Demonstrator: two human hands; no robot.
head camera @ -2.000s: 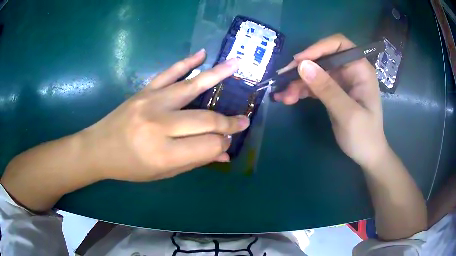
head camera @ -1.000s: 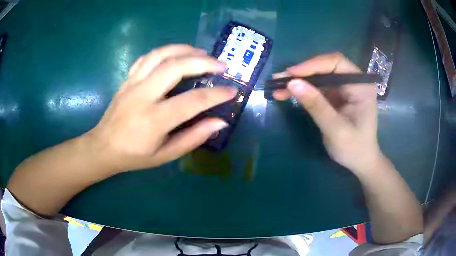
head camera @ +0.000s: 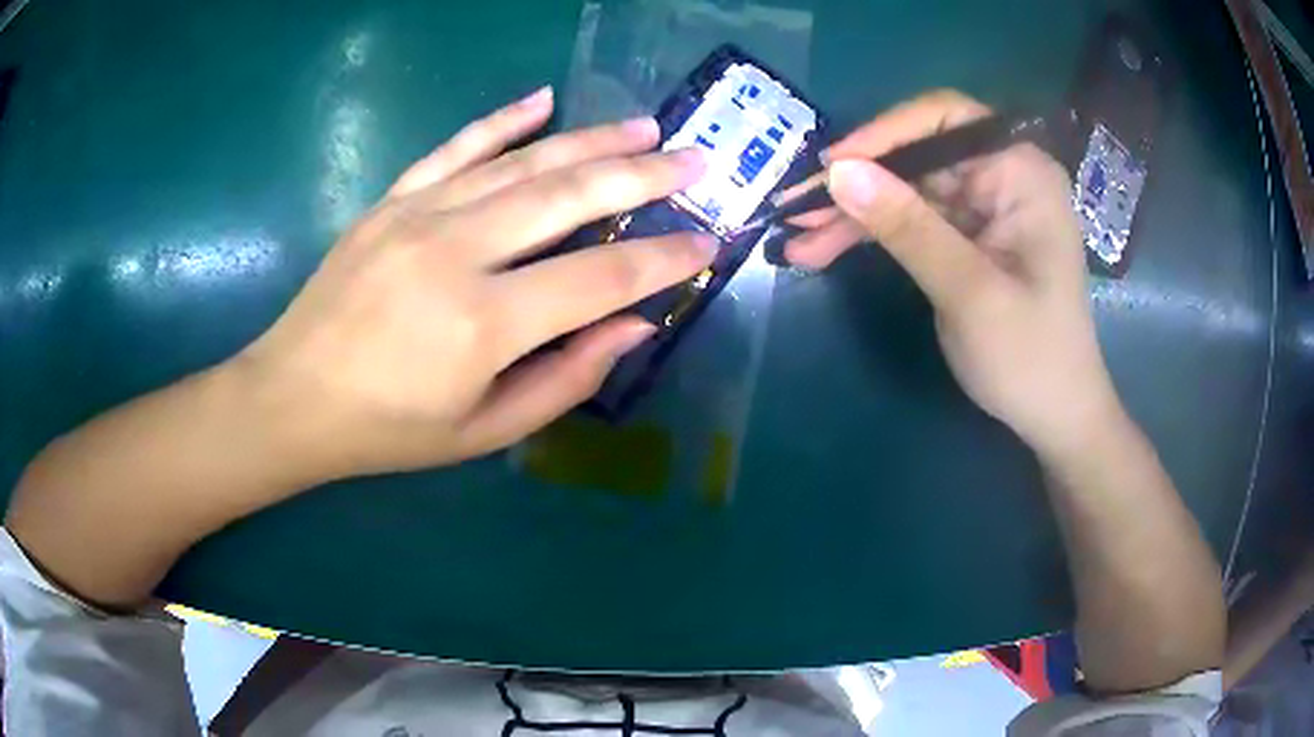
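Observation:
A black phone housing [head camera: 644,357] lies tilted on the green mat, partly over a clear film strip [head camera: 749,360] with yellow patches at its near end. Its bright white circuit board [head camera: 745,144] with blue patches fills the far half. My left hand [head camera: 476,288] lies over the housing's near half and left edge, fingers spread, holding it down and hiding much of it. My right hand [head camera: 966,231] holds dark tweezers [head camera: 922,150], their tips at the board's near right edge. Whether the tips hold anything cannot be told.
Another dark handset [head camera: 1107,202] with a silvery board lies at the right, beyond my right hand. A brown strip [head camera: 1287,123] runs along the far right. The bench's curved near edge is in front of my white clothing.
The housing has turned clockwise and its near end has moved left. My left hand has shifted over its middle. The tweezers moved off and came back to the board's edge.

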